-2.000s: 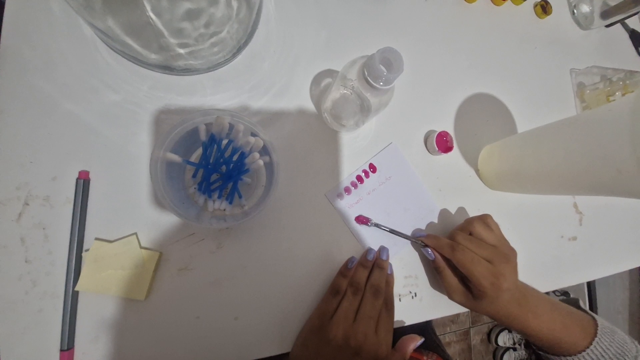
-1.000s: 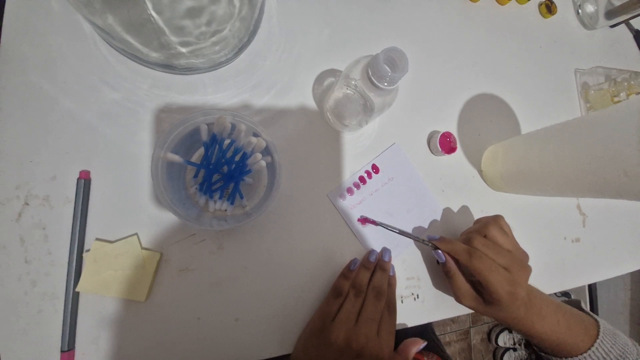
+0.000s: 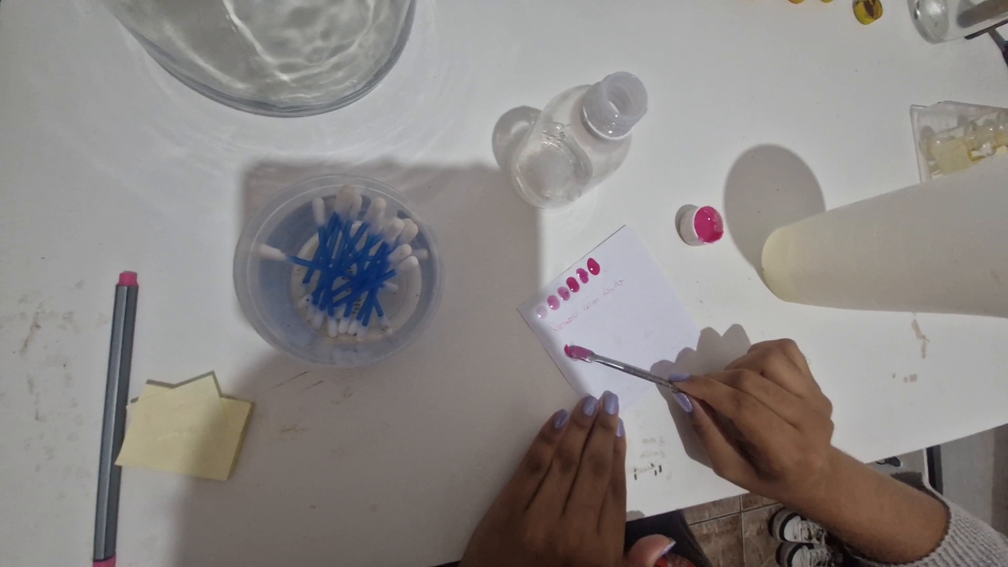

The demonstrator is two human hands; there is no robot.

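My right hand (image 3: 760,413) pinches a thin paintbrush (image 3: 630,368), whose pink-coated bristles touch the white paper (image 3: 646,315) near its left edge. A row of several pink paint dabs (image 3: 572,284), pale to dark, runs along the paper's upper left side, with a line of handwriting below it. My left hand (image 3: 563,480) lies palm down, fingers together, fingertips at the paper's lower edge; its thumb is partly cut off by the frame. Up and right of the paper, a small white pot (image 3: 699,225) shows bright pink paint inside.
An uncapped clear bottle (image 3: 571,146) stands above the paper. Left are a plastic tub (image 3: 252,315) of blue-stemmed cotton swabs, yellow sticky notes (image 3: 185,429) and a grey pen (image 3: 116,417). A large glass bowl of water (image 3: 276,47) is at the top; a pale cylindrical object (image 3: 890,252) lies right.
The brush tip has stayed near the paper's left edge, with small shifts of my right hand. My left hand has remained at the paper's lower edge.
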